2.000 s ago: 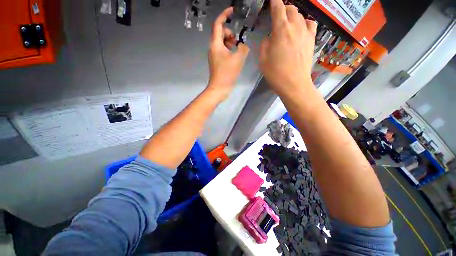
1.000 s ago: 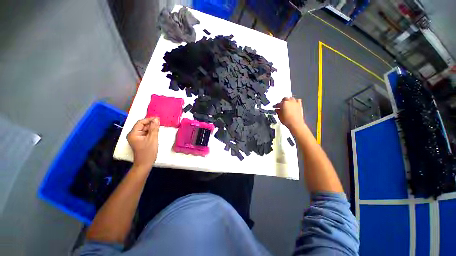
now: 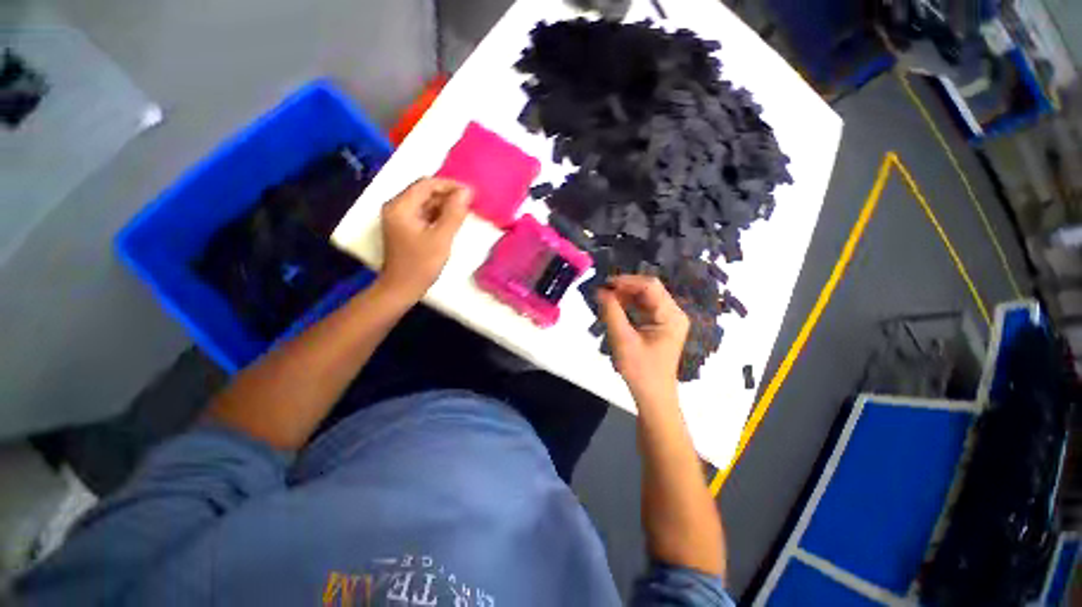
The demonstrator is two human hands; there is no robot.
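Observation:
A large loose heap of small black pieces [image 3: 664, 142] covers much of the white tabletop [image 3: 712, 421]. The pink fixture [image 3: 513, 273], with a dark slot, lies near the tabletop's front edge. The plain pink square [image 3: 489, 172] lies beyond it to the left. My left hand [image 3: 421, 231] is at the near left corner of the pink square, fingertips together; whether it holds anything is too small to tell. My right hand [image 3: 644, 330] is just right of the fixture, at the heap's near edge, thumb and forefinger close together, with something small and dark at the fingertips.
A blue bin [image 3: 178, 279] with shiny black contents stands left of the table. An orange object [image 3: 418, 110] is behind it. A posted sheet [image 3: 71, 131] is at the far left. Blue racks [image 3: 884, 468] with dark contents stand at the right, beyond yellow floor lines [image 3: 819, 311].
The view has dropped from the overhead hanging parts to the tabletop. Both hands have come down to the table. My right hand has moved from the table's right edge toward the pink fixture.

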